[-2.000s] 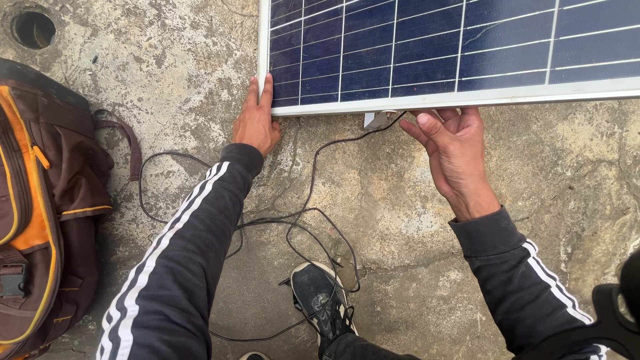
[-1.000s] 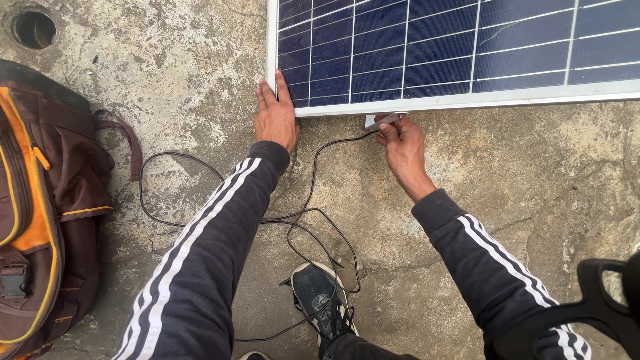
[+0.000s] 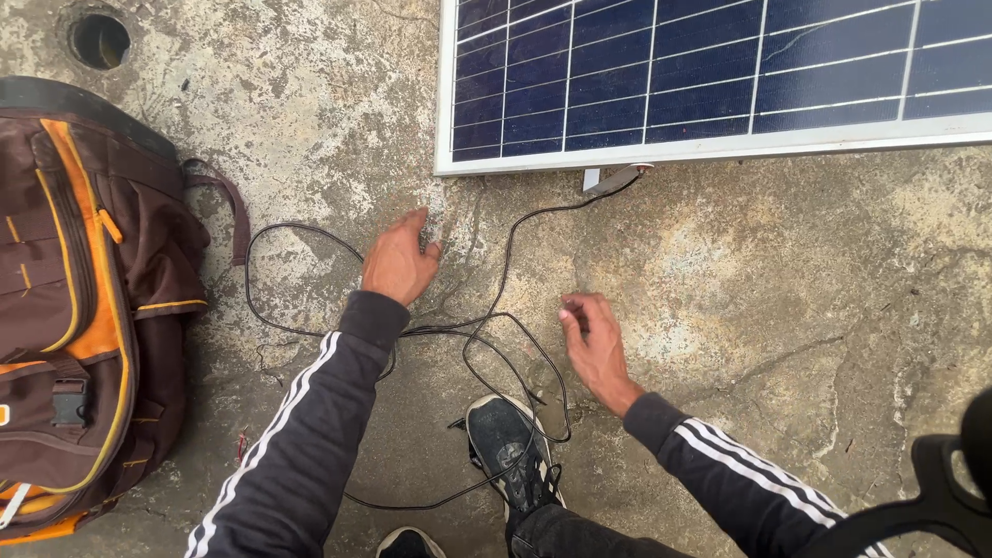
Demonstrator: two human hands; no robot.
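Note:
A solar panel (image 3: 697, 77) with a pale metal frame lies at the upper right. A small metal bracket (image 3: 612, 183) sticks out under its lower edge, and a thin black cable (image 3: 508, 248) runs from there in loose loops over the concrete and across my shoe. My left hand (image 3: 401, 257) is below the panel's left corner, over the ground near the cable, fingers slightly spread and holding nothing. To the right of the cable loops is my right hand (image 3: 595, 341), its fingers curled with a gap to the thumb and nothing visible between them.
A brown and orange backpack (image 3: 155, 256) lies along the left side. Behind it is a round hole (image 3: 99, 40) in the cracked concrete. My dark shoe (image 3: 508, 449) stands under the cable. A black curved object (image 3: 922, 496), not identifiable, intrudes at the lower right.
My left hand has let go of the panel's corner and moved down toward me. My right hand has left the bracket and cable at the panel's edge and also come down.

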